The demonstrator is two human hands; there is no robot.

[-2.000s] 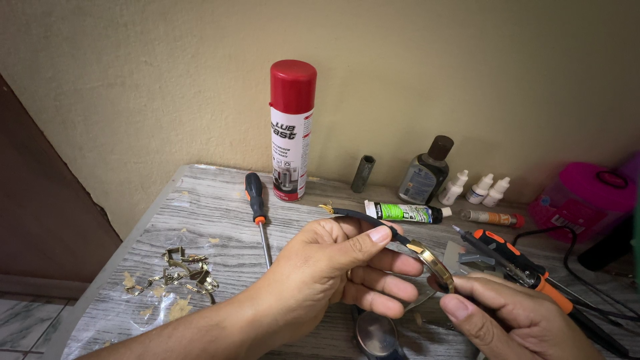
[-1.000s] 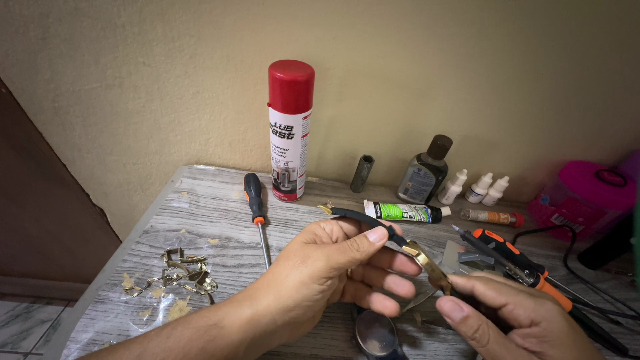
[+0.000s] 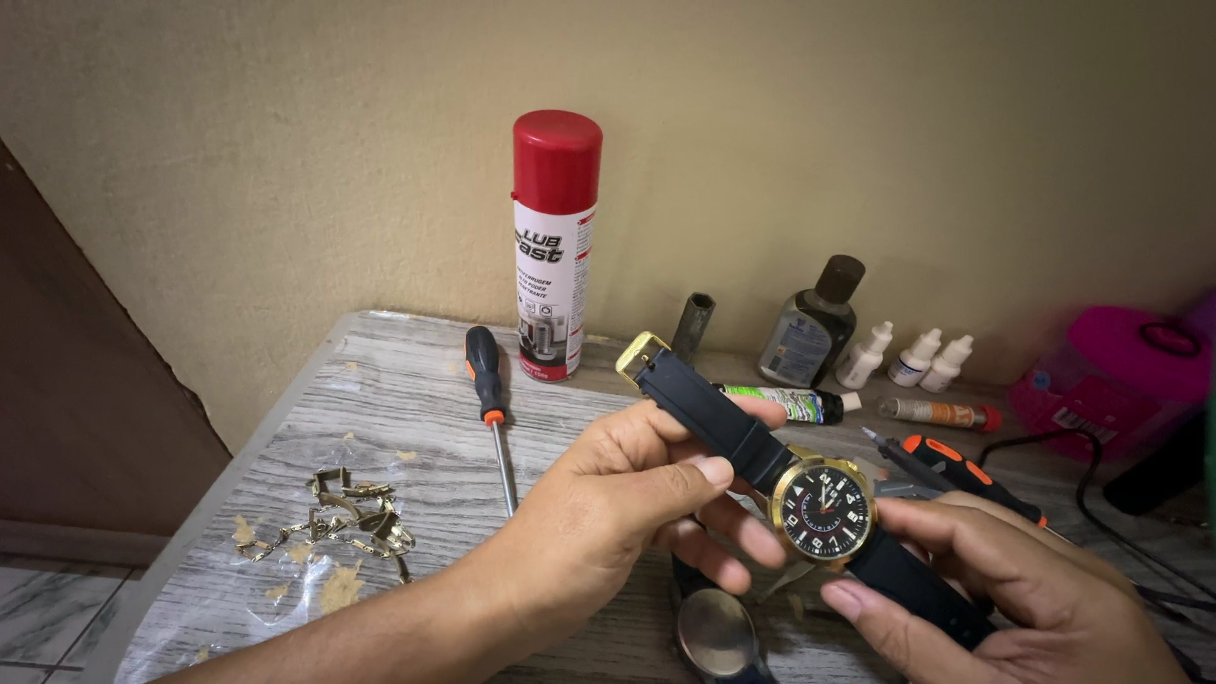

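A wristwatch with a gold-coloured case and black dial point(image 3: 823, 509) is held up between my hands, its face toward me. My left hand point(image 3: 655, 494) pinches the upper part of the black strap point(image 3: 708, 404), whose gold-coloured buckle point(image 3: 642, 357) points up and left. My right hand point(image 3: 988, 579) grips the lower strap point(image 3: 917, 577), with fingertips close to the case. Beneath my hands, a second watch point(image 3: 717, 632) with a dark strap lies on the table, partly hidden.
Table holds metal bracelet pieces point(image 3: 366, 518), a screwdriver point(image 3: 489, 389), a spray can point(image 3: 556, 256), a hollow metal socket point(image 3: 693, 325), a tube point(image 3: 788, 404), a dark bottle point(image 3: 807, 332), small white bottles point(image 3: 915, 358), another orange-black handled tool point(image 3: 969, 475), a cable point(image 3: 1091, 465) and a pink container point(image 3: 1111, 380).
The held watch has turned from an edge-on view to face me, and its buckle end has risen and come forward of the tube.
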